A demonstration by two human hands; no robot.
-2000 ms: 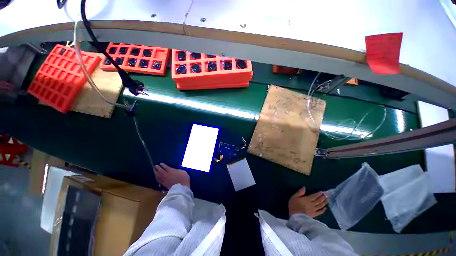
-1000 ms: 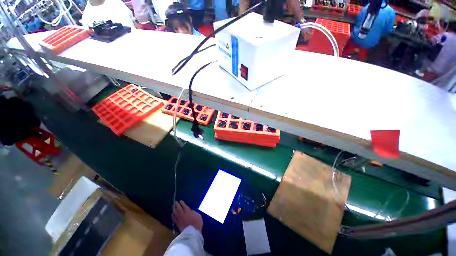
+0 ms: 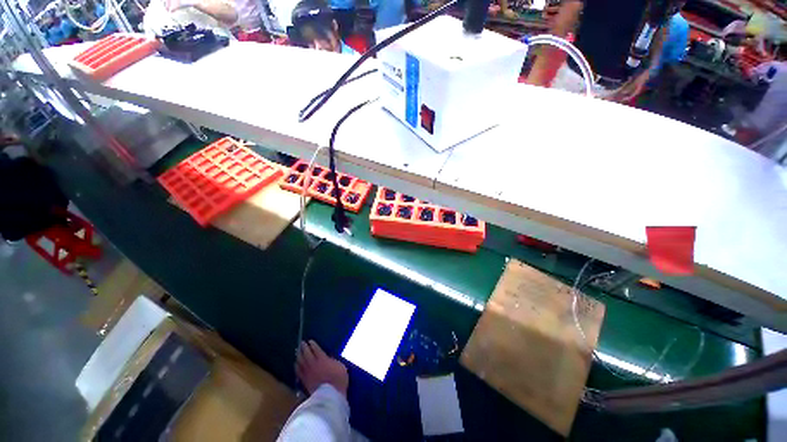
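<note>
The display panel [image 3: 379,334] lies on the green mat, glowing white with a blue rim. The small dark blue circuit board [image 3: 421,345] lies at its right, with a yellow-orange tab [image 3: 406,359] at the board's lower left. A flat pale piece [image 3: 440,404] lies below the board. My left hand [image 3: 321,368] rests palm down left of the panel, not touching it. A thin cable [image 3: 303,298] runs down to its fingers; whether they grip it cannot be told. My right hand is out of the picture.
A scuffed wooden board [image 3: 537,341] lies right of the circuit board. Orange trays [image 3: 427,233] stand behind, below the raised white shelf [image 3: 587,164]. A black plug [image 3: 341,221] hangs near them. An open cardboard box [image 3: 237,393] is lower left. People are beyond the shelf.
The view has tilted up and turned since the oldest frame, showing the shelf top and people, and leaving my right hand out. My left hand has stayed by the cable. The panel stays lit.
</note>
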